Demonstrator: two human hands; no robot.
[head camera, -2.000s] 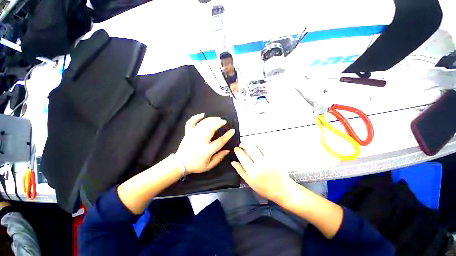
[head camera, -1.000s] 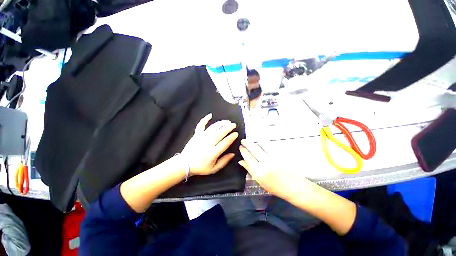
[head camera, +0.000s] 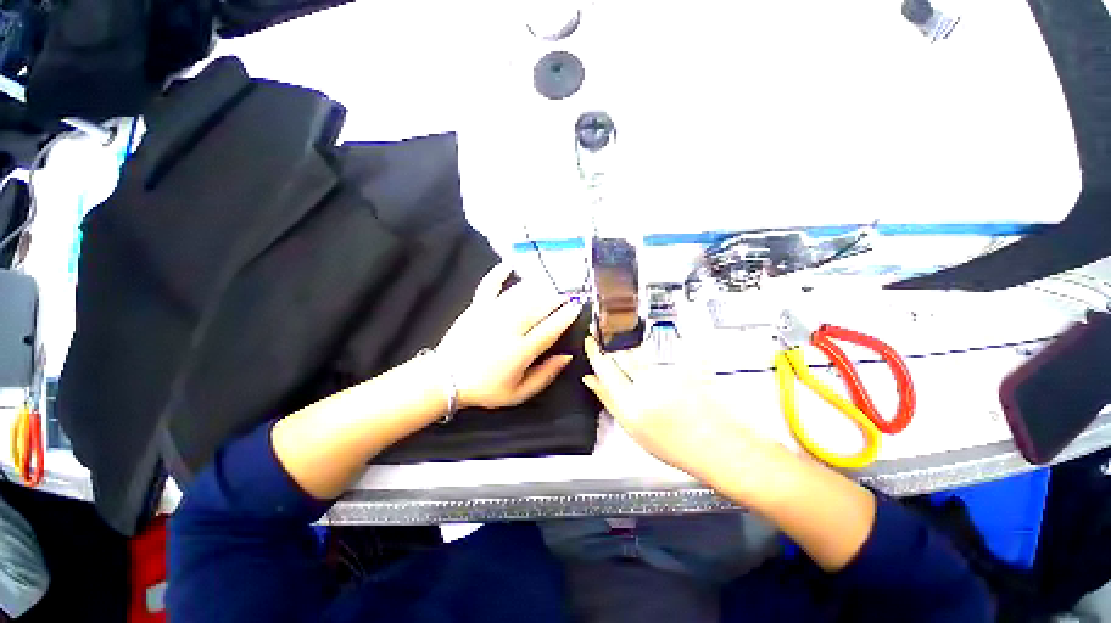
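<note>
Black fabric pieces (head camera: 292, 262) lie folded and overlapping on the white table, left of the needle area. My left hand (head camera: 506, 347) lies on the fabric near its right edge, fingers spread towards the needle, pressing and not gripping. My right hand (head camera: 652, 396) lies flat at the fabric's right edge, fingertips beside the needle area and touching or close to the fabric. The white sewing machine head (head camera: 780, 134) with a blue stripe stands ahead. Its narrow glossy needle-side face (head camera: 617, 286) is just above my fingertips. The needle itself is hard to see.
Shears with red and yellow handles (head camera: 841, 396) lie right of my right hand. A phone (head camera: 1058, 387) lies at the right table end. A measuring strip (head camera: 536, 501) runs along the front edge. Orange-handled scissors (head camera: 28, 444) lie far left. A blue bin (head camera: 1001, 511) is below right.
The camera view has shifted, so the machine head sits lower in it. The fabric's right part has moved forward to the needle area, with my left fingertips now close beside it.
</note>
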